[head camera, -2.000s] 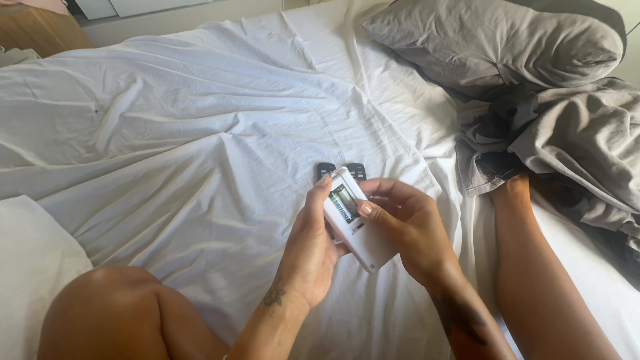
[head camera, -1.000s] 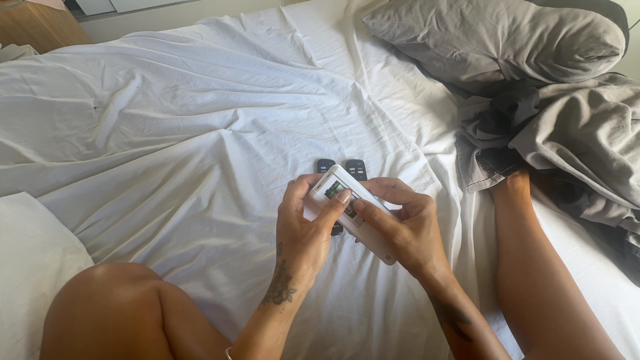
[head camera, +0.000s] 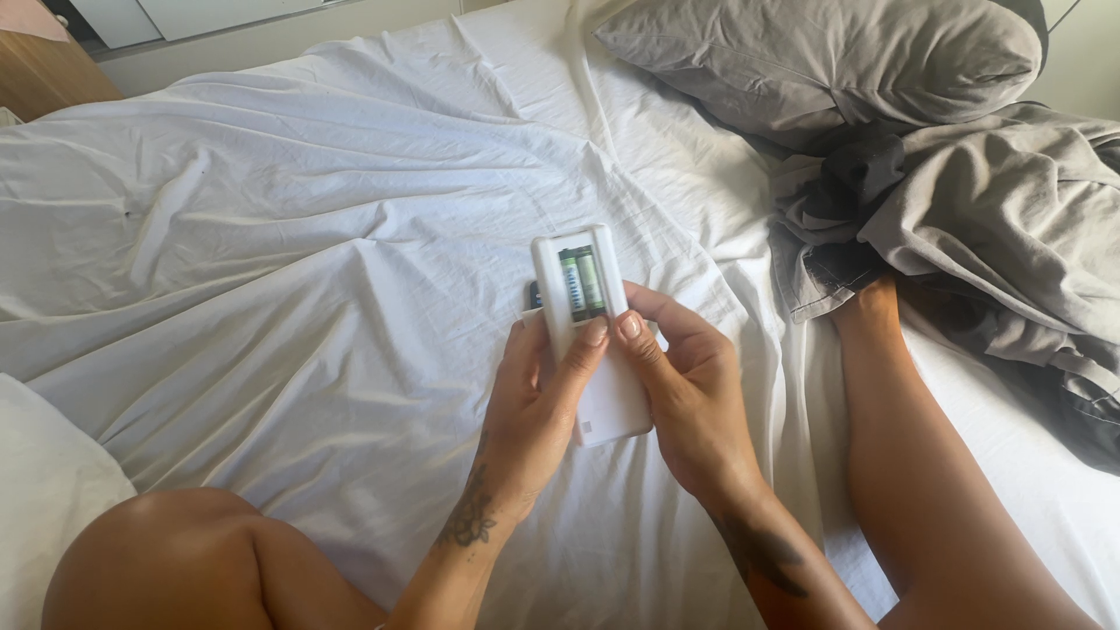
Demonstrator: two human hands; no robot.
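Observation:
A white remote control (head camera: 612,385), back side up, is held between both hands above the bed. Two green-and-white batteries (head camera: 582,278) lie side by side in its uncovered battery compartment. My left hand (head camera: 538,402) grips the left edge, its thumb just below the compartment. On the right edge, my right hand (head camera: 691,385) holds on with its thumb beside the other one. A small part of a dark remote (head camera: 535,295) shows on the sheet behind the white one; the rest is hidden. What looks like a white cover edge shows near my left fingers, too unclear to tell.
A wrinkled white sheet (head camera: 289,289) covers the bed. At the upper right lie a grey pillow (head camera: 840,61) and crumpled grey bedding (head camera: 1006,210). My bent knee is at the lower left, my other leg at the right. A white pillow (head camera: 52,464) sits at the left edge.
The white remote has turned more upright in view, and both thumbs have moved down off the battery compartment, baring the batteries. The dark remotes behind are now mostly covered.

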